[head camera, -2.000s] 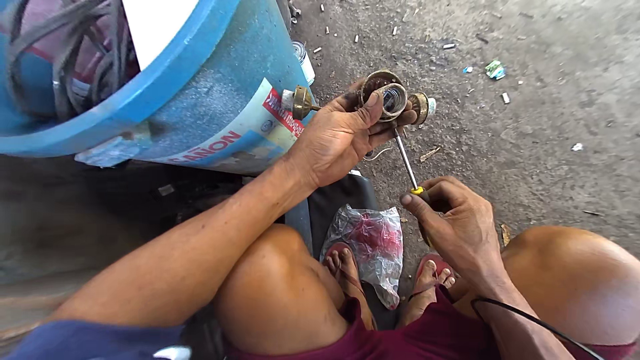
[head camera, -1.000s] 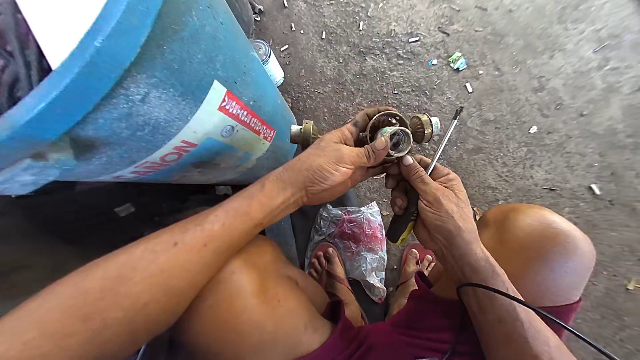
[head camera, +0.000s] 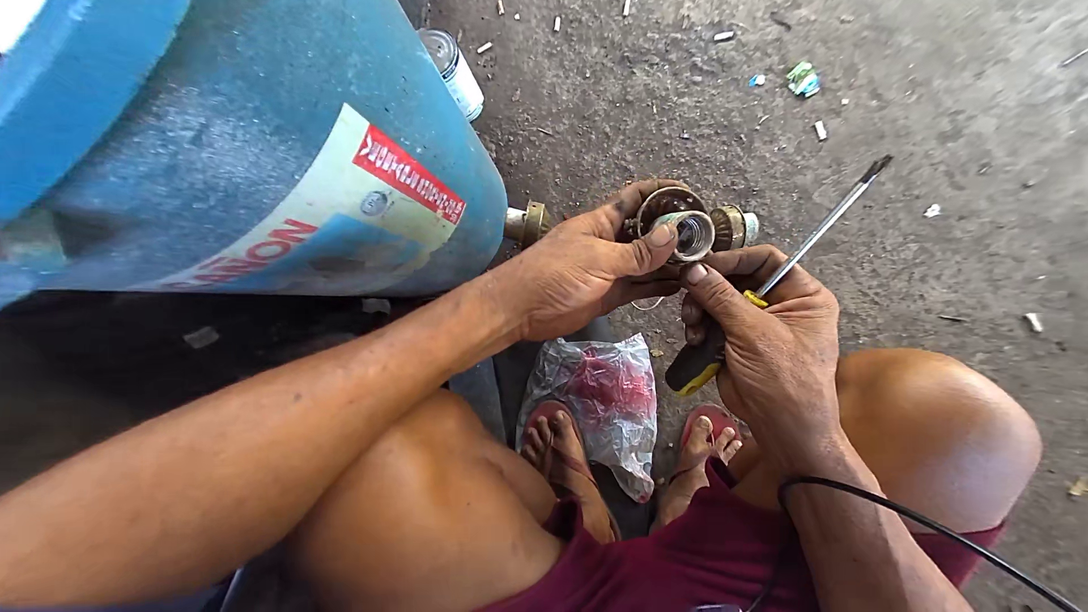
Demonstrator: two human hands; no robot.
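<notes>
My left hand point(head camera: 595, 259) grips a brass-coloured lamp fixture at its centre, the thumb on a threaded lamp socket point(head camera: 693, 236) whose open end faces up. Further sockets of the fixture stick out on both sides, one at the right point(head camera: 733, 228) and one at the left point(head camera: 535, 223), beside the blue bucket. My right hand point(head camera: 765, 331) holds a screwdriver point(head camera: 823, 229) with a black and yellow handle across its palm, the tip pointing up and away to the right. The right thumb and fingertips touch the lower edge of the centre socket. What the fingers hold there is hidden.
A large blue plastic bucket point(head camera: 280, 51) with a printed label fills the upper left, and a small can point(head camera: 452, 75) stands beside it. A clear plastic bag point(head camera: 595, 382) with red print lies between my feet. Cigarette butts and wrappers point(head camera: 802, 80) litter the ground. A black cable point(head camera: 918, 510) crosses my right wrist.
Two seconds ago the screwdriver's tip was at the fixture; it has since turned to point away, and the right hand has moved up to the centre socket. The left hand keeps its hold.
</notes>
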